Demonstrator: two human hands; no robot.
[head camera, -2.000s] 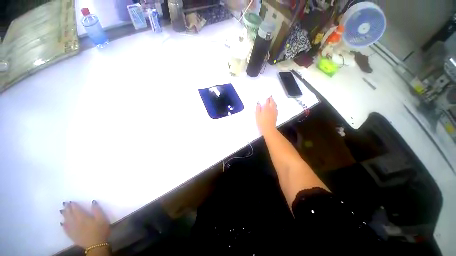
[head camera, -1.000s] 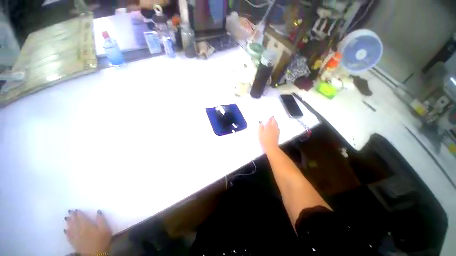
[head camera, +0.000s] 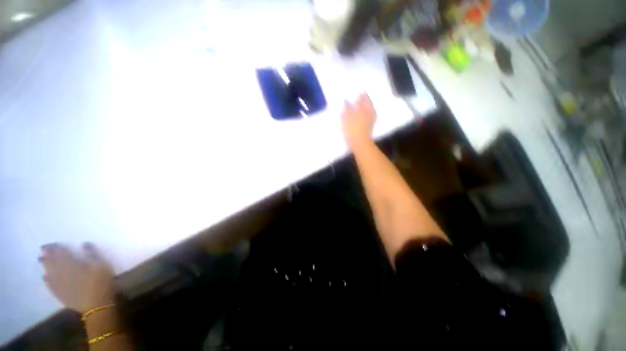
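Observation:
My left hand (head camera: 77, 275) rests on the white tabletop (head camera: 158, 164) at the lower left, with fingers apart and two thin gold bracelets on the wrist. My right hand (head camera: 358, 120) rests near the table's front edge, right of centre, holding nothing visible; its fingers are blurred. A dark blue-black square device (head camera: 291, 90) with a pale glare strip lies left of my right hand, not touched. A black smartphone (head camera: 400, 75) lies beyond and to the right of my right hand. The frame is motion-blurred.
A dark flask (head camera: 357, 29) and a pale bottle (head camera: 332, 15) stand at the far edge, cut off by the frame. A lime-green item (head camera: 456, 57) and a fan (head camera: 517, 14) are on the right-hand bench (head camera: 525, 113). A dark curved object stands beside that bench.
The view has tilted down, so the table items sit higher and the far-edge things are mostly out of frame. Both hands stay on the table, and more of my left wrist shows.

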